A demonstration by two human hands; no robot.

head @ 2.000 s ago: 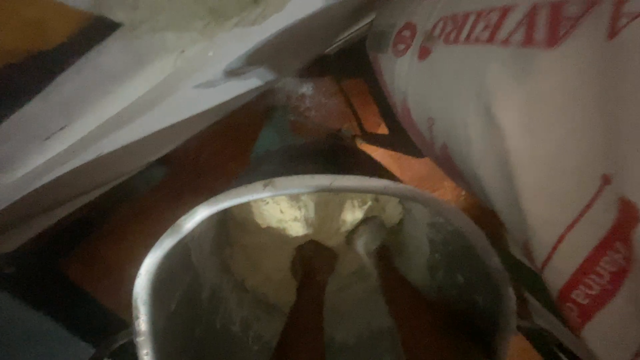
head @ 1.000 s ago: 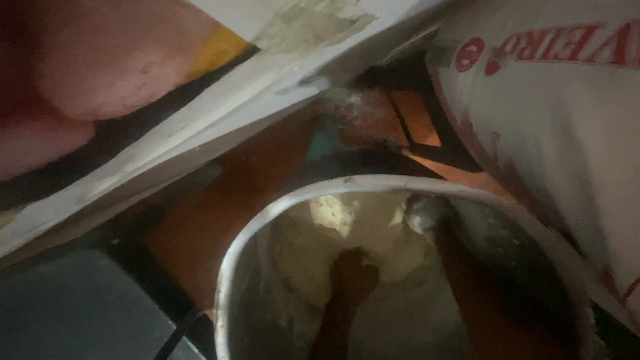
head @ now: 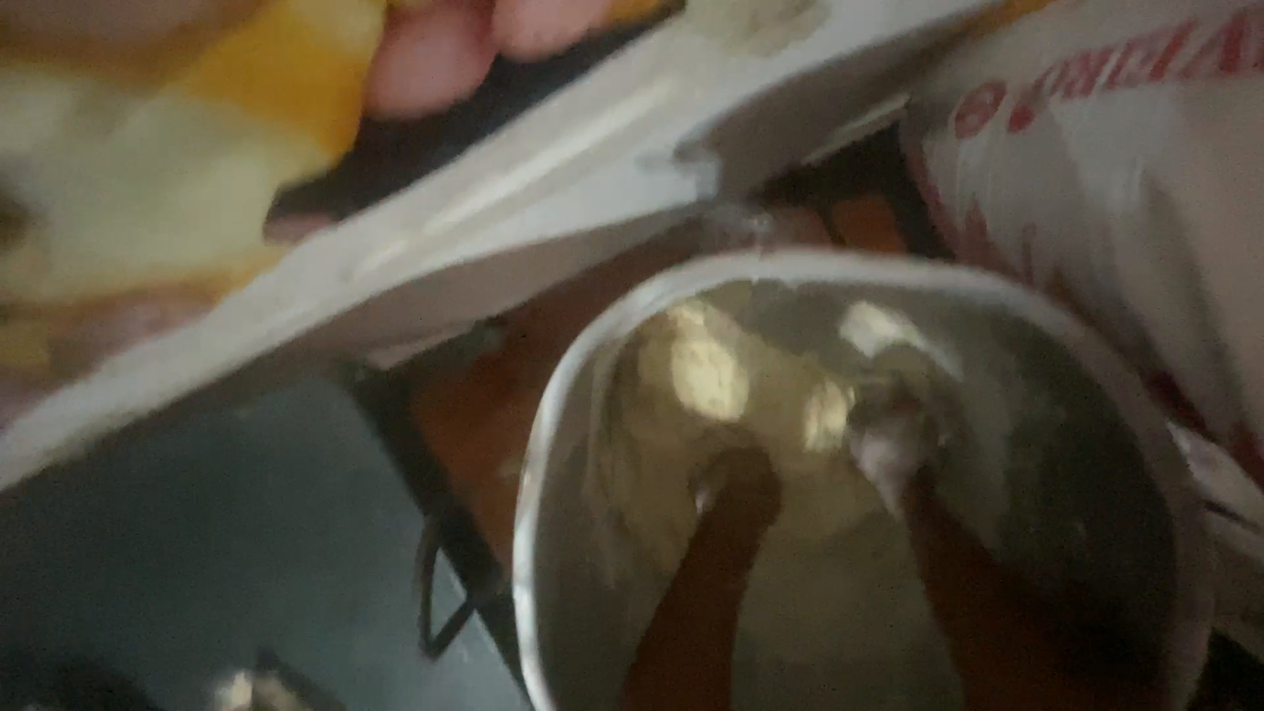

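A deep round bucket (head: 538, 474) with a pale rim fills the lower right of the head view. Down inside it are both of my hands, at a mass of pale, flour-like material (head: 829, 553). My left hand (head: 741, 484) is at the middle of the mass, its fingers hidden or blurred. Near the far right wall of the bucket, my right hand (head: 899, 425) is coated with something whitish. Dim light and blur keep me from telling whether either hand grips anything.
A white sack with red lettering (head: 1106, 178) stands right of the bucket. A pale ledge or sheet (head: 444, 227) runs diagonally at upper left, with pinkish rounded things (head: 434, 59) and a yellow-and-white item (head: 197, 148) beyond. A grey surface (head: 247, 504) with a dark edge lies left, above an orange-brown floor.
The view has shifted, bringing the yellow-and-white item in at upper left. Both hands stay inside the bucket throughout.
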